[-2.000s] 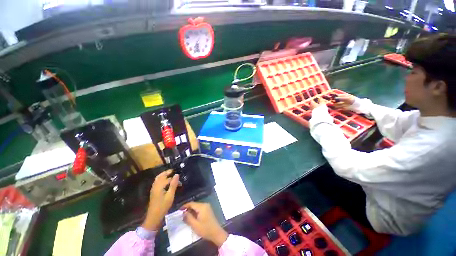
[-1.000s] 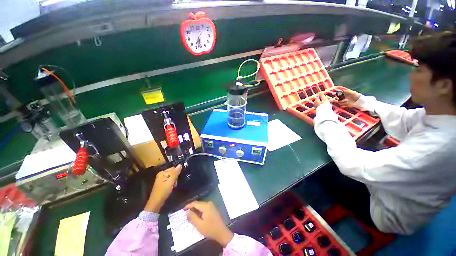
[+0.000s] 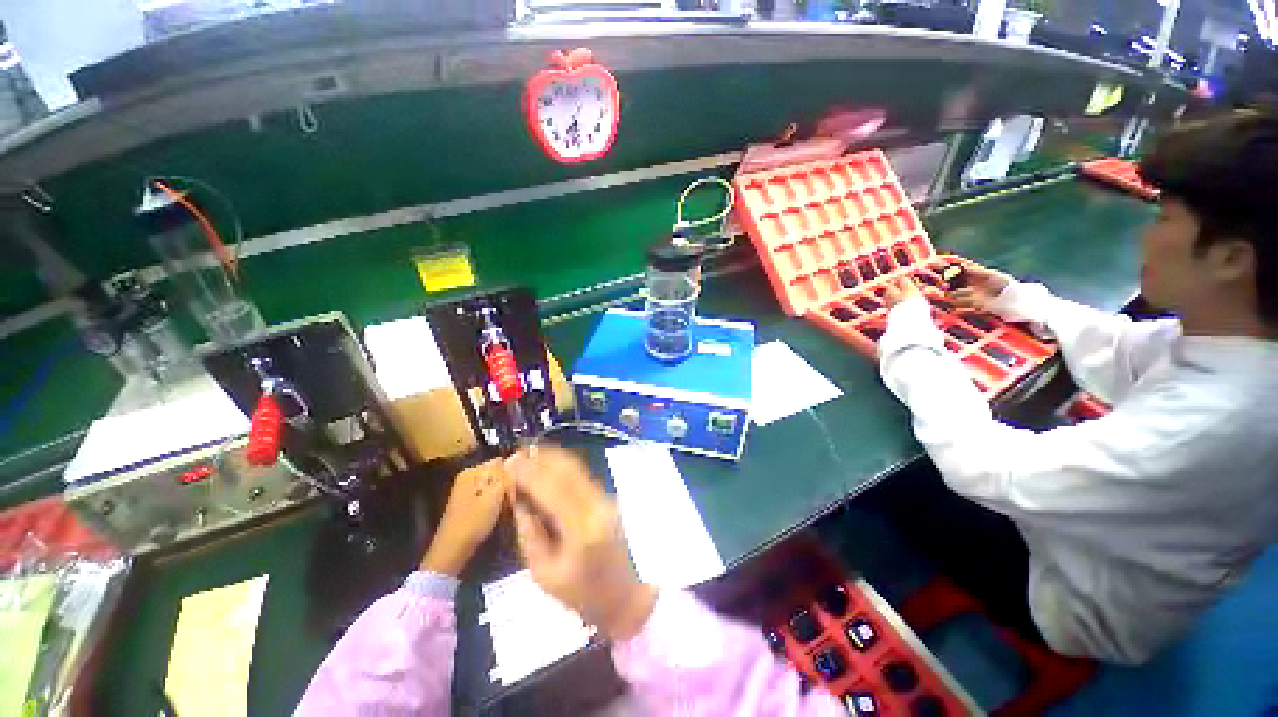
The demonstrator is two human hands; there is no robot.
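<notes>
The right toggle-clamp fixture has a black upright plate with a red clamp handle [image 3: 502,370] hanging down its front. My left hand [image 3: 474,507] is at the base of this fixture; its fingertips are hidden, and I cannot tell what it holds. My right hand [image 3: 572,530] is raised beside it, blurred, with its fingers bent near the lower end of the clamp. No piece shows clearly in either hand. The taped white sheet [image 3: 530,625] lies at the bench edge, partly covered by my right hand and sleeve.
A second fixture with a red handle [image 3: 265,429] stands at left. A blue control box [image 3: 664,381] and a loose white sheet [image 3: 662,513] are at right. A red tray [image 3: 897,633] of black pieces is below the bench edge. A person [image 3: 1107,406] works at another tray at right.
My right hand has moved up from the taped white sheet to the fixture, beside my left hand. My left hand stays at the fixture base. The view has shifted slightly.
</notes>
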